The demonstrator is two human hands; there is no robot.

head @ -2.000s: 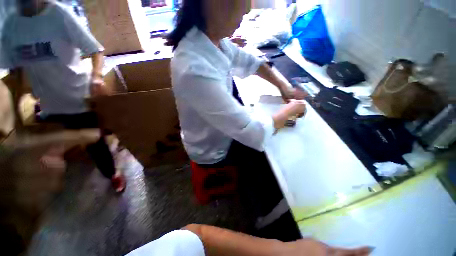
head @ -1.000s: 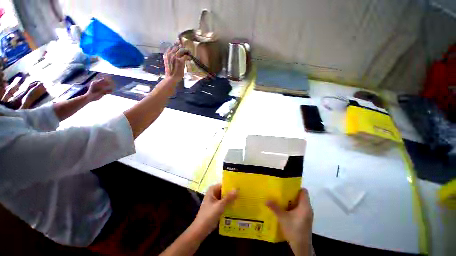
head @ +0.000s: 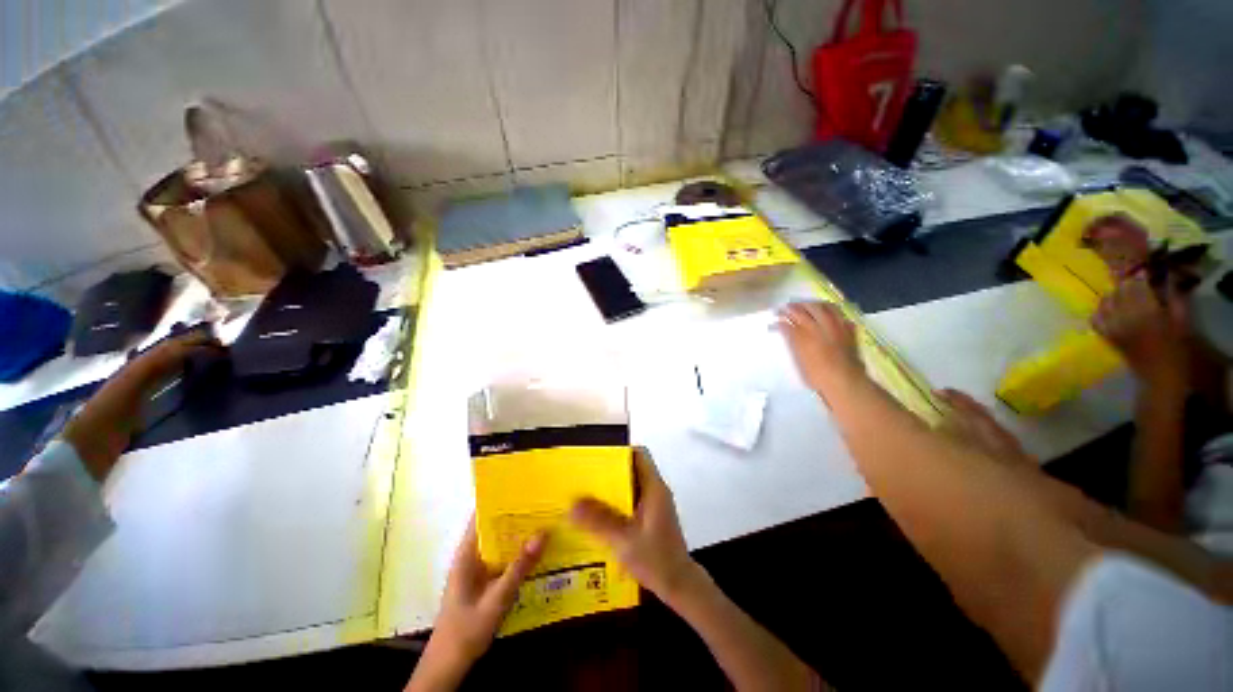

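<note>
A yellow printed carton (head: 548, 493) with a black top band stands upright near the front edge of the white table, its pale top flaps raised. My left hand (head: 476, 595) holds its lower left side, the thumb on the front face. My right hand (head: 642, 534) holds its right side, the fingers partly blurred over the front. The inside of the carton is hidden. A stack of flat yellow cartons (head: 730, 250) lies at the back of the table.
A smartphone (head: 610, 288) and a white slip (head: 732, 414) lie beyond the carton. A blue-grey folder (head: 509, 223) is by the wall. A neighbour's arm (head: 933, 460) reaches in from the right. Another person's hand (head: 169, 362) is at black pieces (head: 304, 322) on the left.
The view has swung right. The carton is still in both my hands, its flaps now seen more from the front. A neighbour's arm has come in from the right near the yellow stack.
</note>
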